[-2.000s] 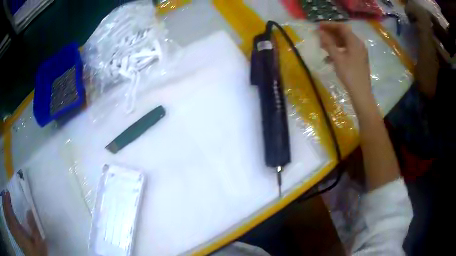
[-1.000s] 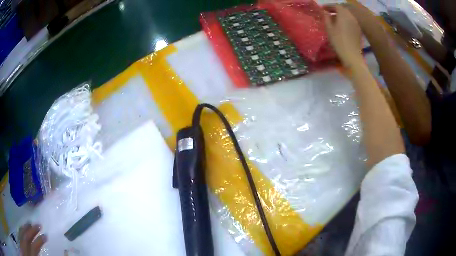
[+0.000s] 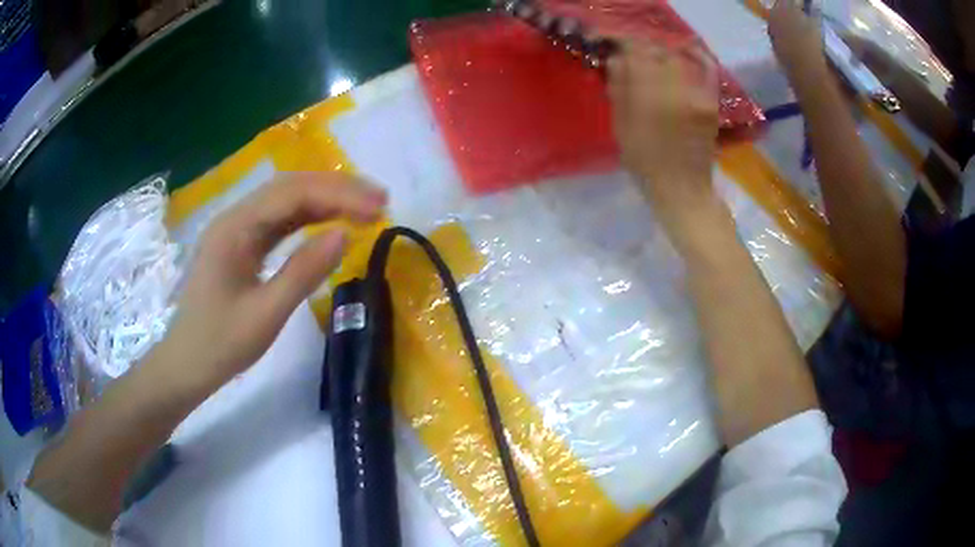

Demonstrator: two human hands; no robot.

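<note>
A PCB panel (image 3: 556,26) is tilted up and seen nearly edge-on at the top, over the pink anti-static bag (image 3: 524,118). My right hand (image 3: 665,112) grips the panel's near right end; its fingers are blurred. My left hand (image 3: 262,256) is raised over the bench at left centre, empty, thumb and fingers apart, short of the panel. The black electric screwdriver (image 3: 364,417) lies below and right of my left hand, its cord looping right. Its bit is out of the picture.
A clear bag of white cables (image 3: 123,278) and a blue parts bin (image 3: 32,363) are at the left. The dark green strip (image 3: 148,475) is partly hidden by my left forearm. Another person's arm (image 3: 845,182) reaches in at the right, near a white case.
The panel, flat on the pink bag before, is now lifted and tilted in my right hand. My left hand has come up from the lower left. The power bank case has left the picture.
</note>
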